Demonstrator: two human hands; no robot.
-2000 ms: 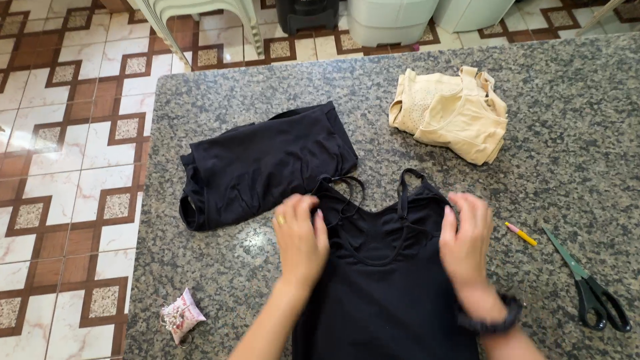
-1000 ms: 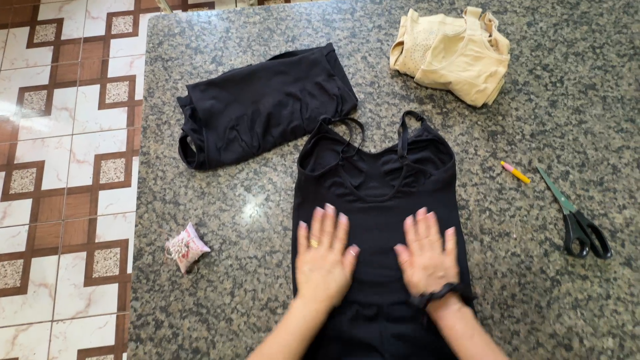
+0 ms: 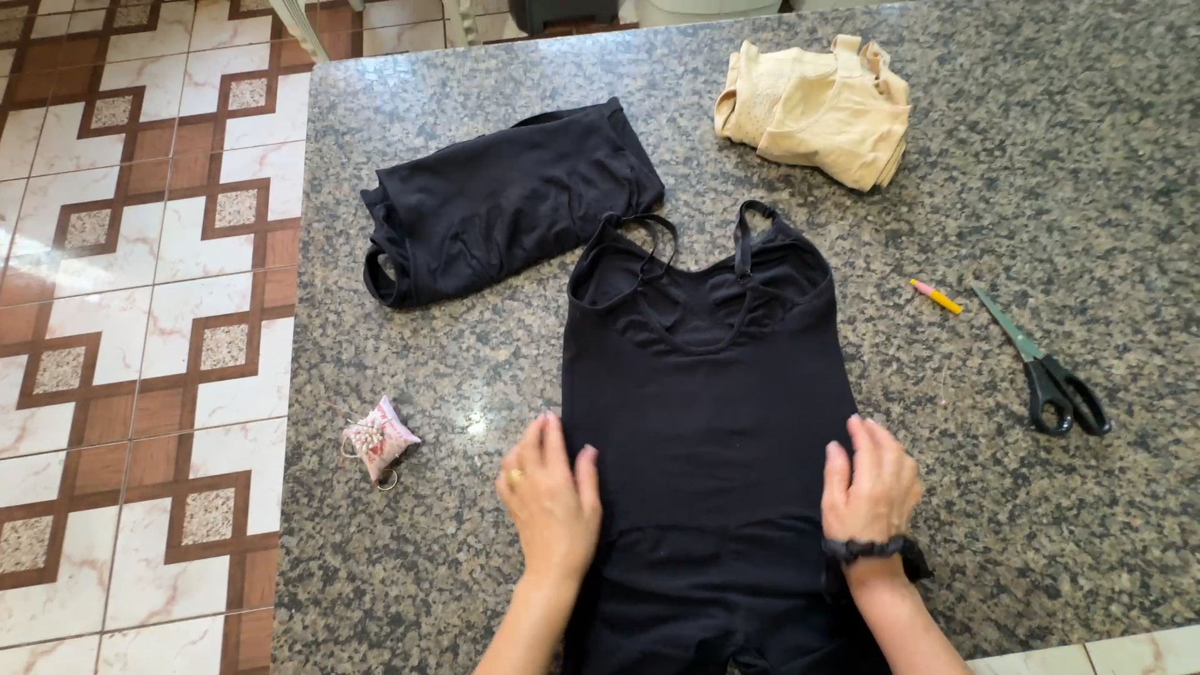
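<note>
A black bodysuit with thin shoulder straps (image 3: 703,422) lies spread flat on the granite countertop (image 3: 450,562), its straps toward the far side. My left hand (image 3: 551,497) rests at the garment's left edge, fingers apart. At its right edge is my right hand (image 3: 870,483), with a dark band around the wrist; the fingers touch the fabric's side and grasp nothing that I can see. Beyond the left strap lies a folded black garment (image 3: 516,202). A folded beige garment (image 3: 820,117) sits at the far right. The bodysuit's lower end runs out of view.
Scissors with black handles (image 3: 1045,366) lie at the right, beside a small yellow and pink stick (image 3: 936,296). A small pincushion full of pins (image 3: 380,441) sits on the left. The counter's left edge (image 3: 292,375) drops to a tiled floor (image 3: 141,356).
My hands have moved from the bodysuit's straps, over its middle, and outward to its two side edges. The garment now lies with its straps spread and its body smoother.
</note>
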